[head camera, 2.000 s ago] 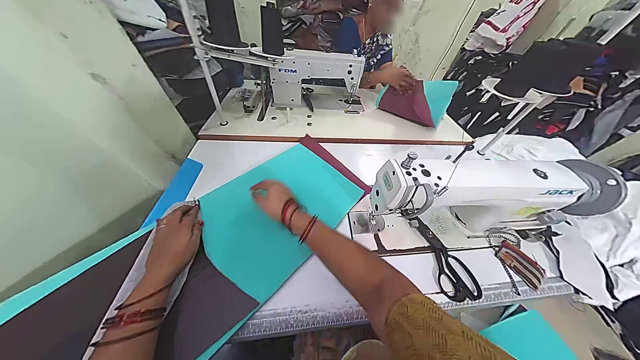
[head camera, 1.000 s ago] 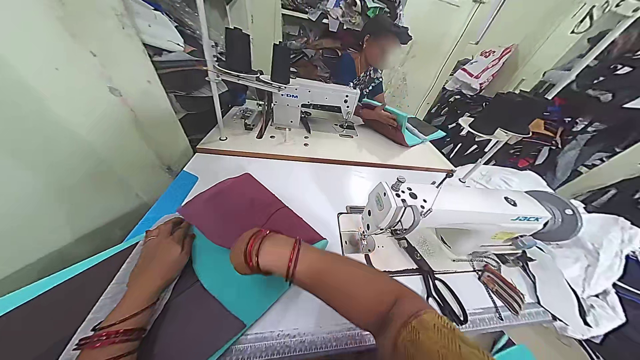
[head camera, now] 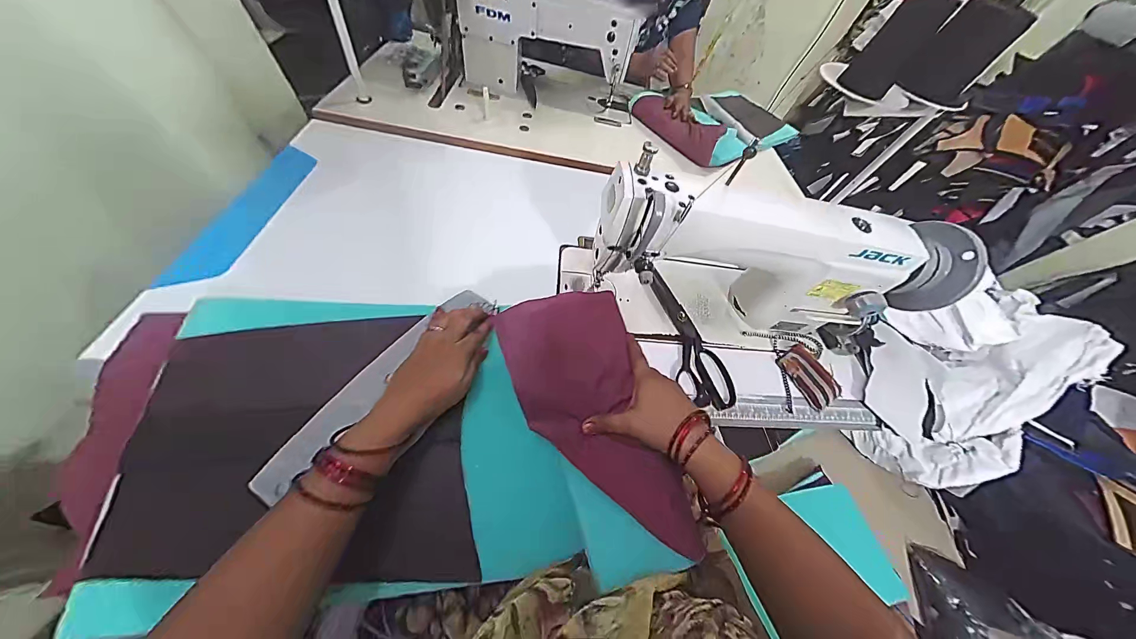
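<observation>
Sewn fabric panels of dark grey [head camera: 266,399], turquoise [head camera: 510,470] and maroon [head camera: 568,355] lie at the table's near edge. My left hand [head camera: 444,355] rests flat on a grey strip [head camera: 328,417] across the dark panel, fingertips at the turquoise seam. My right hand [head camera: 639,408] grips the folded maroon section at its right side, thumb on top. The fold's far edge is close to the needle area of a white Jack sewing machine [head camera: 763,240]; whether it touches the presser foot cannot be told.
Black-handled scissors [head camera: 692,346] and a small striped pouch [head camera: 809,376] lie by the machine. White cloth [head camera: 958,382] is heaped at the right. A second sewing machine [head camera: 541,44] stands behind, where a co-worker's hand [head camera: 682,102] rests on similar fabric. A blue piece [head camera: 235,222] lies at the left.
The panels have moved right, toward the near machine. My right hand has gone from reaching across the turquoise to gripping the maroon section's right side. The view has come closer to the table.
</observation>
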